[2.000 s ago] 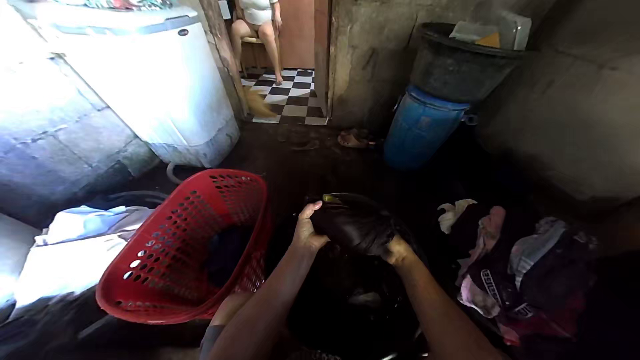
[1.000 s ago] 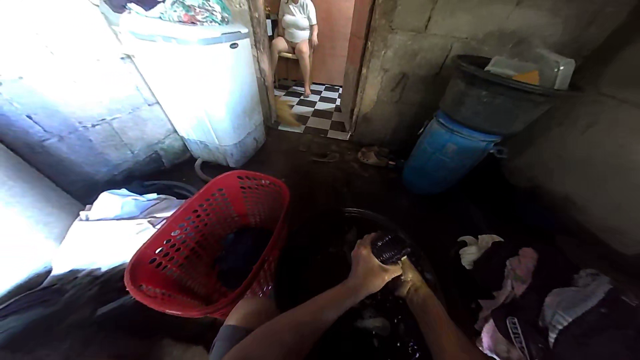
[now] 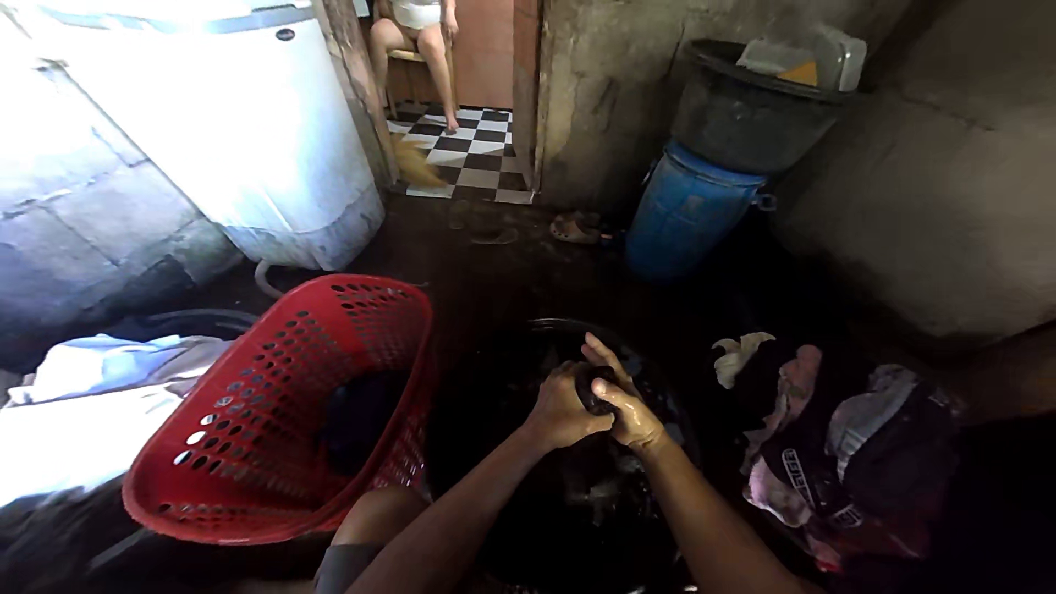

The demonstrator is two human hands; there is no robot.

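Observation:
Both my hands press together around a small dark wet cloth [image 3: 596, 389], over a dark round tub [image 3: 553, 323] of water. My left hand [image 3: 568, 410] wraps it from the left, and my right hand [image 3: 629, 411] holds it from the right, wet and with the fingers pointing up. Pale patches show in the dark water below them. Left of the tub stands a red plastic laundry basket [image 3: 247, 429] with a dark cloth [image 3: 363, 417] inside. To the right lies a pile of mixed clothes [image 3: 858, 445], pink, grey and dark.
White and light blue cloths [image 3: 107, 371] lie at the far left. A white washing machine [image 3: 289, 140] stands behind the basket. A dark basin [image 3: 755, 107] rests on a blue plastic drum [image 3: 693, 210]. Sandals [image 3: 575, 228] lie near the doorway, beyond which a person [image 3: 421, 41] sits.
Two seconds ago my hands were apart, with a dark cloth spread between them above the tub. Now they are together, with the cloth bunched small between the palms.

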